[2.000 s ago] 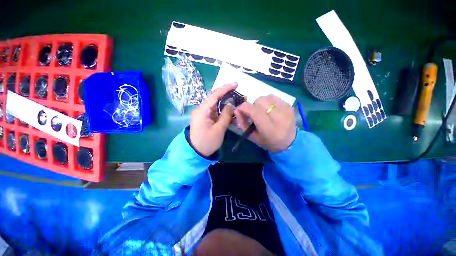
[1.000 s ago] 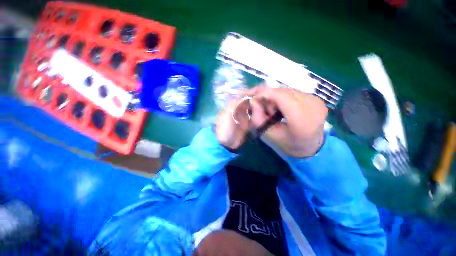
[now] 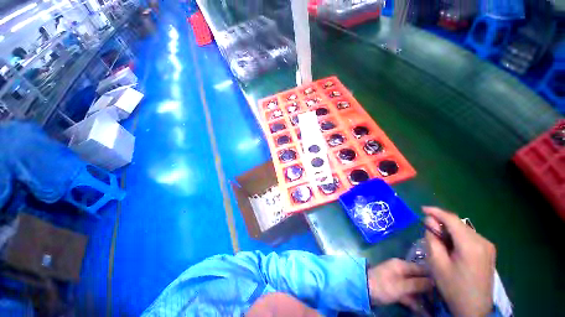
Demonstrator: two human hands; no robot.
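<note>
My left hand [image 3: 399, 282] is at the lower right with its fingers curled towards my right hand. What it holds is hidden or too blurred to tell. My right hand [image 3: 464, 263] is just right of it, fingers bent around a thin dark tool [image 3: 441, 233], possibly tweezers. A blue bin [image 3: 401, 213] with thin pale rings stands left of the hands. The red parts tray [image 3: 406, 168] lies behind it, with dark round units in its pockets and a punched white strip [image 3: 311, 133] on top.
A clear bag [image 3: 418, 249] shows partly behind the hands. A cardboard box [image 3: 246, 201] is beside the bench's left edge. Another red tray [image 3: 545, 162] is at the right. Blue floor, a blue stool [image 3: 93, 189], white boxes [image 3: 108, 145] and a person's blue sleeve are left.
The view has swung left, showing the aisle and more of the bench. The hands now appear at the lower right. The round piece seen earlier in my left hand is no longer clear.
</note>
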